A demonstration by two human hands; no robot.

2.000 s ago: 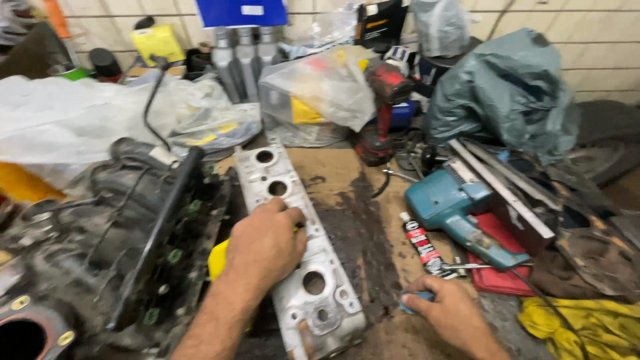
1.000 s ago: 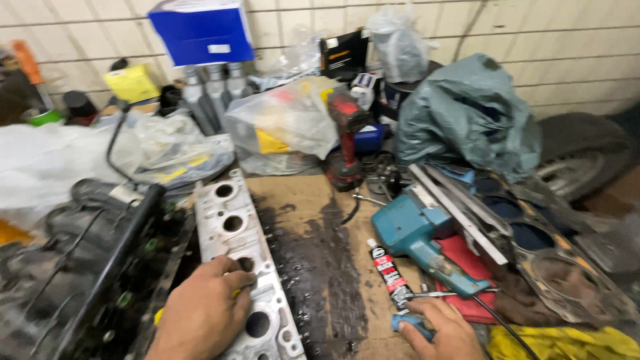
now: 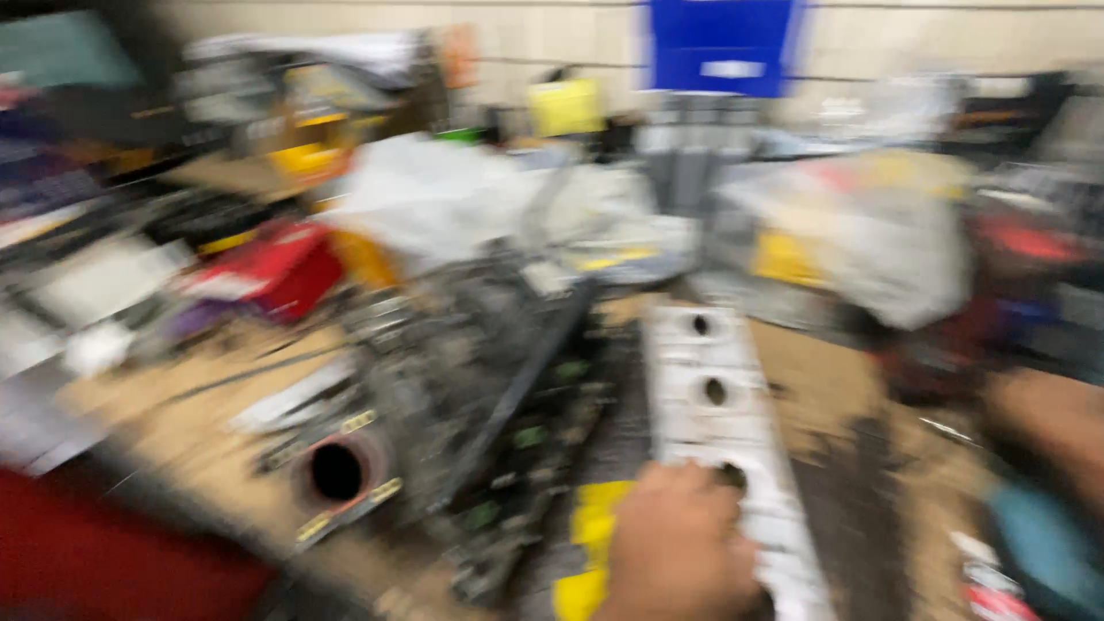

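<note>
My left hand (image 3: 686, 543) is on the long silvery metal part with round ports (image 3: 716, 392), its fingers at the third hole; blur hides whether they grip it. Yellow material (image 3: 595, 548) shows beside that hand. My right hand (image 3: 1044, 423) is at the right edge, heavily blurred, near the dark red power tool (image 3: 931, 362); its fingers and anything in them cannot be made out. Left of the metal part lies a black engine manifold assembly (image 3: 492, 371) with a round flanged opening (image 3: 336, 473).
Brown cardboard (image 3: 828, 371) covers the bench. A teal power tool (image 3: 1039, 539) and a red and white tube (image 3: 992, 586) lie at the lower right. Plastic bags (image 3: 871, 233), grey bottles (image 3: 694, 164) and a blue box (image 3: 724, 43) stand behind. A red box (image 3: 276, 267) sits at left.
My right hand has moved away from the tube and forward, toward the dark red power tool. My left hand stays on the metal part. The view has swung left.
</note>
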